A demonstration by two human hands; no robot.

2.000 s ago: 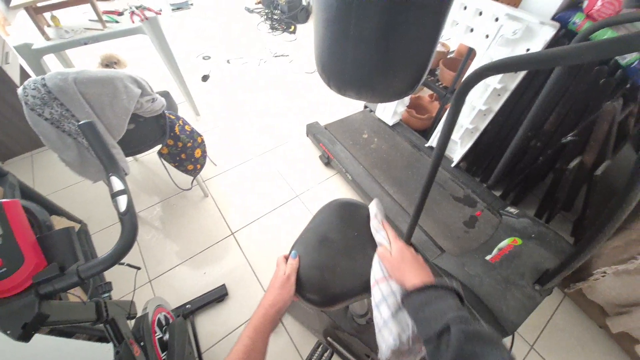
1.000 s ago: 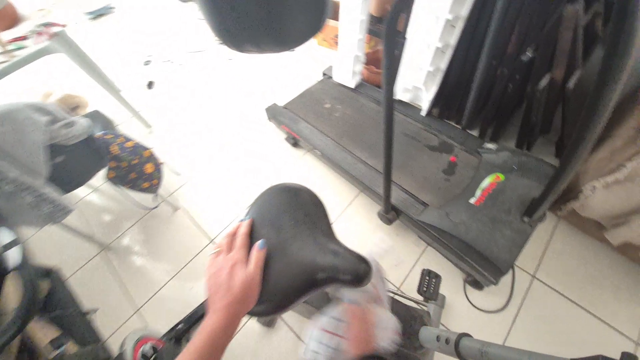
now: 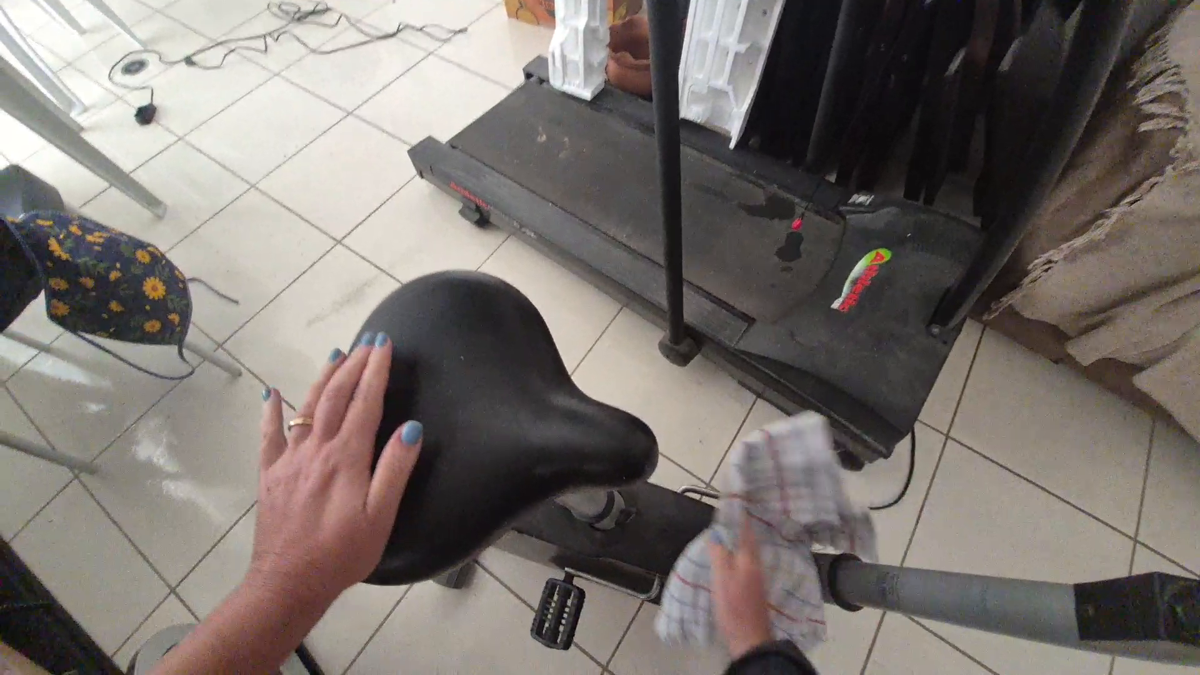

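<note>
My left hand [image 3: 328, 469] lies on the rear edge of a black exercise bike saddle [image 3: 469, 412], fingers slightly apart, holding nothing. To the right of the saddle's nose, my right hand [image 3: 741, 581] grips a white checked cloth [image 3: 787, 487], somewhat blurred, over the bike's frame. Part of the frame there is hidden by the cloth. The grey tube [image 3: 966, 595] of the bike runs out to the right from beside the cloth. Below the saddle a black pedal [image 3: 559, 612] shows.
A black treadmill [image 3: 637, 187] with an upright post [image 3: 667, 187] stands beyond the saddle. At the left hangs a sunflower-print face mask [image 3: 117, 278]. A black cable [image 3: 281, 37] lies on the tiles. Beige fabric [image 3: 1116, 206] drapes at the right.
The right hand and cloth have left the saddle's side, where they were two seconds ago, and are now beyond its nose. My left hand remains on the saddle. The view has shifted down and closer.
</note>
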